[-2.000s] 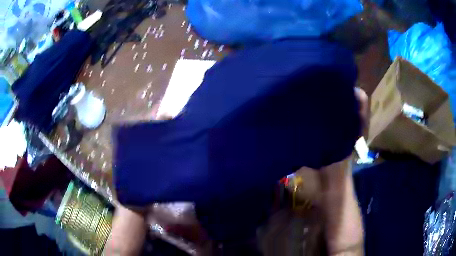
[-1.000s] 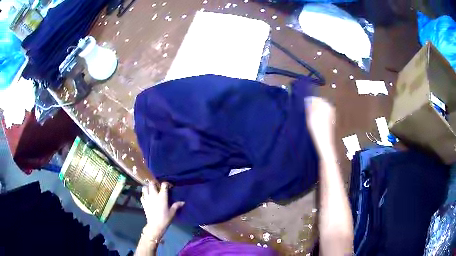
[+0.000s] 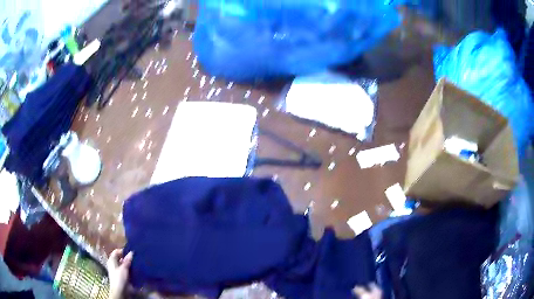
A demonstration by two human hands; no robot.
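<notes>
A navy garment (image 3: 211,228) lies bunched across the near part of the brown table, its right part trailing toward the lower right. My left hand (image 3: 119,271) is at its lower left edge, fingers on the cloth. My right hand (image 3: 368,291) is mostly cut off by the bottom edge and blurred, at the garment's right end; its grip cannot be seen. A folded white garment (image 3: 208,140) lies just behind the navy one.
A black hanger (image 3: 287,153) and a white piece in clear film (image 3: 331,105) lie behind. An open carton (image 3: 427,146), paper labels (image 3: 377,156) and navy garments (image 3: 445,245) are right. A blue bag (image 3: 293,35) is at the back, a spray gun (image 3: 84,162) left.
The navy garment was lifted, then spread; now it lies more bunched, extending to the right. My right hand has moved down and right to the frame's bottom edge. The view has shifted.
</notes>
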